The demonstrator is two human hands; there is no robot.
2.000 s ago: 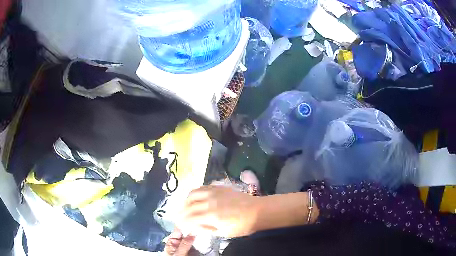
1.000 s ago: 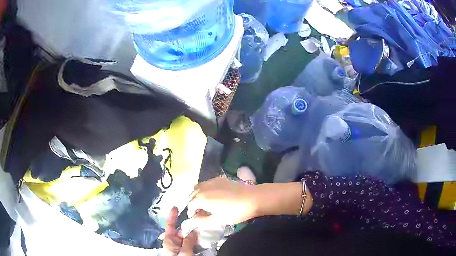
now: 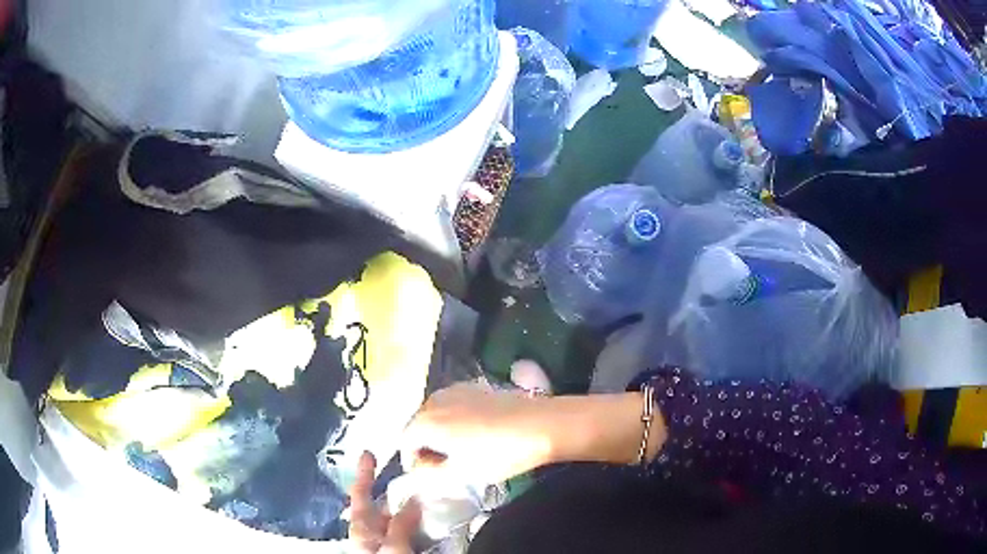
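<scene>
A small crumpled white item (image 3: 442, 506) shows at the bottom centre, between my hands, overexposed and hard to make out. My right hand (image 3: 482, 435) comes in from the right in a dark dotted sleeve with a bracelet, its fingers closed on the white item. My left hand (image 3: 379, 517) is cut off by the bottom edge; only some fingers show, touching the white item from the left. Whether the left fingers grip it is hard to see.
A yellow and black waste bag (image 3: 403, 314) with scraps is at the left. A blue water jug (image 3: 379, 103) stands on a white dispenser (image 3: 363, 179) above. Empty jugs (image 3: 606, 254), one bagged (image 3: 774, 314), are on the green floor at the right. Blue cloth (image 3: 866, 65) lies at the top right.
My right hand has shifted slightly left and turned, its fingers now closer over the white item. My left fingers show more spread. The whole view has shifted a little.
</scene>
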